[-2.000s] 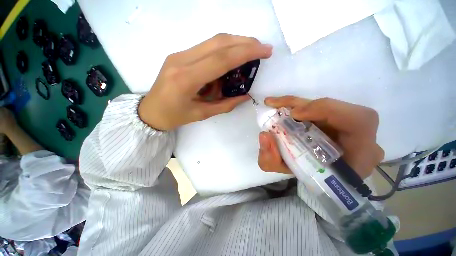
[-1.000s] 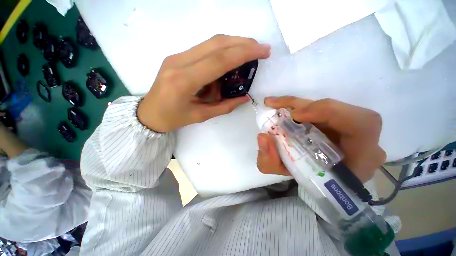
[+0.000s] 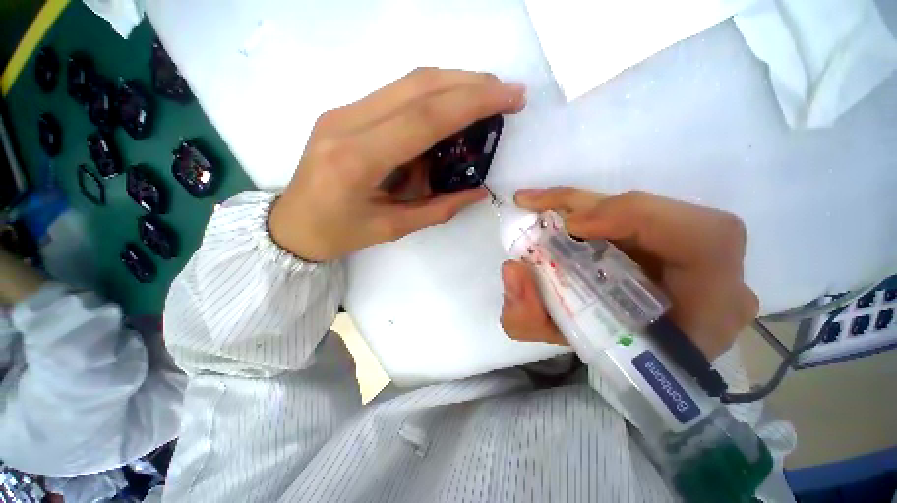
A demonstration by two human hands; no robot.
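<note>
My left hand (image 3: 379, 162) is bare and holds a glossy black watch case (image 3: 466, 155) on edge between thumb and fingers, over the white board. A small silver spot shows near its lower corner. My right hand (image 3: 669, 251) holds a fat clear and white dispenser (image 3: 615, 329) with a blue label and a green rear end, like a pen. Its thin needle (image 3: 491, 192) reaches the lower right corner of the case, by my left thumb. Whether the tip touches is too small to tell.
The white board (image 3: 423, 314) lies under both hands. Several black housings (image 3: 146, 187) and a thin black ring (image 3: 90, 184) lie on green matting at left. White sheets (image 3: 634, 34) are at upper right. A white parts tray (image 3: 856, 329) is at right. Another person's sleeve (image 3: 84, 378) is at lower left.
The case and both hands have shifted very slightly left in the picture. The needle stays at the case's lower corner. The neighbour's arm at left has moved a little.
</note>
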